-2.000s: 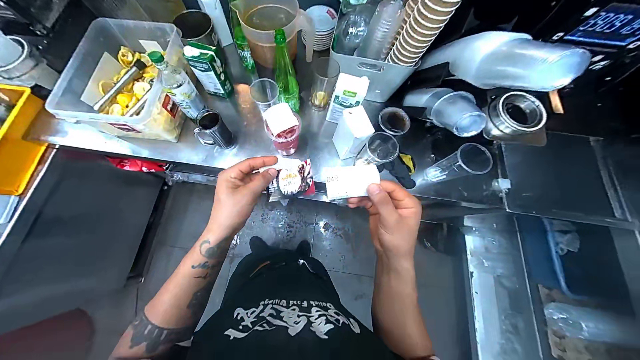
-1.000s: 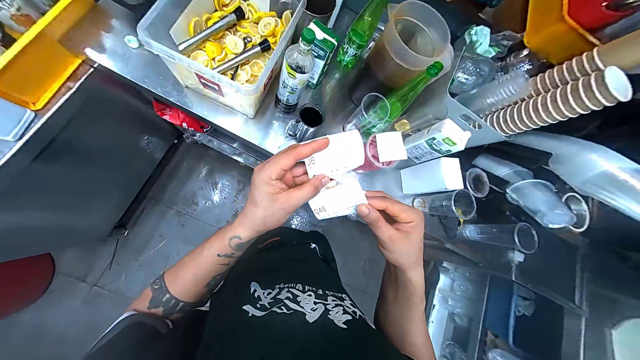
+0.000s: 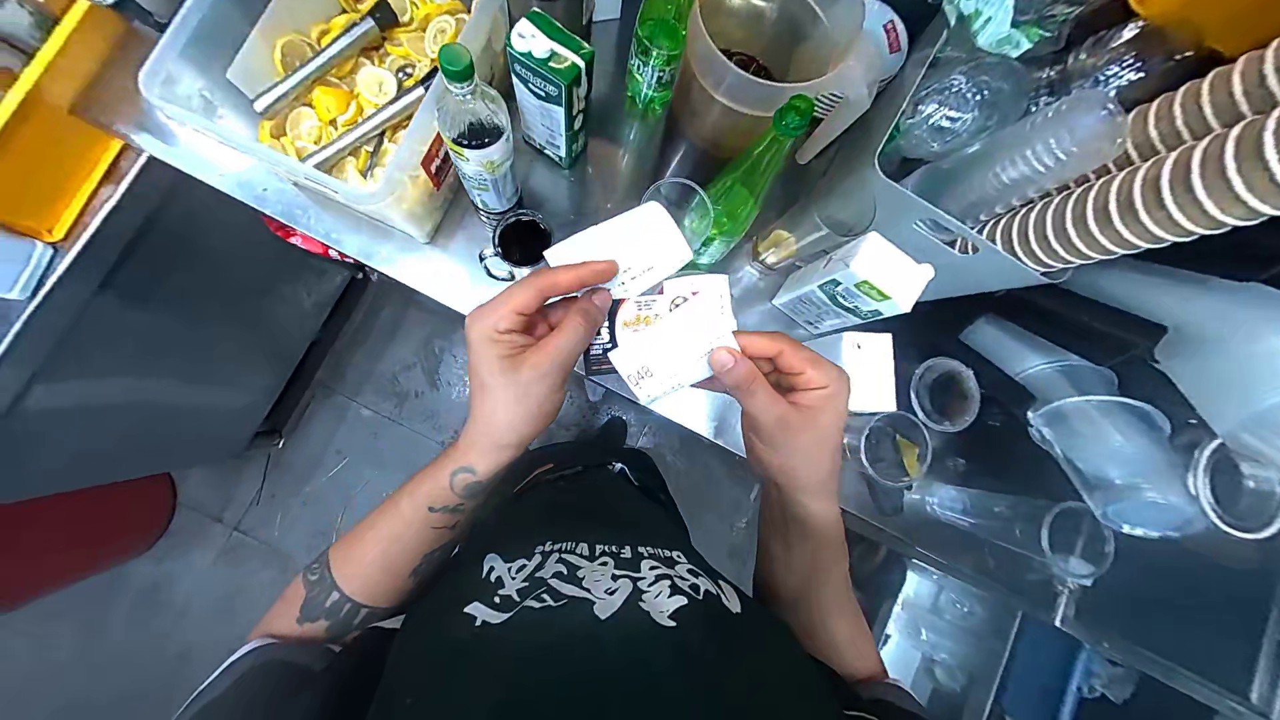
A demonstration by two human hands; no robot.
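Between the thumb and index finger of my left hand (image 3: 535, 345) is a white paper slip (image 3: 625, 248), its lower edge pinched. My right hand (image 3: 785, 395) grips another white paper slip (image 3: 675, 350) by its right edge; this one bears printed writing. A printed card with colored pictures (image 3: 600, 345) shows partly behind the slips. Both hands are above the front edge of the steel counter (image 3: 440, 265). A glass mug of dark liquid (image 3: 522, 240) stands just beyond my left hand, and a clear cup (image 3: 684, 208) is partly hidden behind the left slip.
Along the counter stand a plastic tub of lemon slices (image 3: 190, 95) with metal tools, a dark-liquid bottle (image 3: 478, 140), green cartons (image 3: 548, 90), green glass bottles (image 3: 750, 180) and a pitcher (image 3: 700, 90). At right are a bin (image 3: 930, 235) with stacked paper cups (image 3: 1150, 190) and several clear cups.
The two slips, side by side one second ago, are now apart, with the left one higher. Two seconds ago my left hand was at the printed card. The view has shifted and turned.
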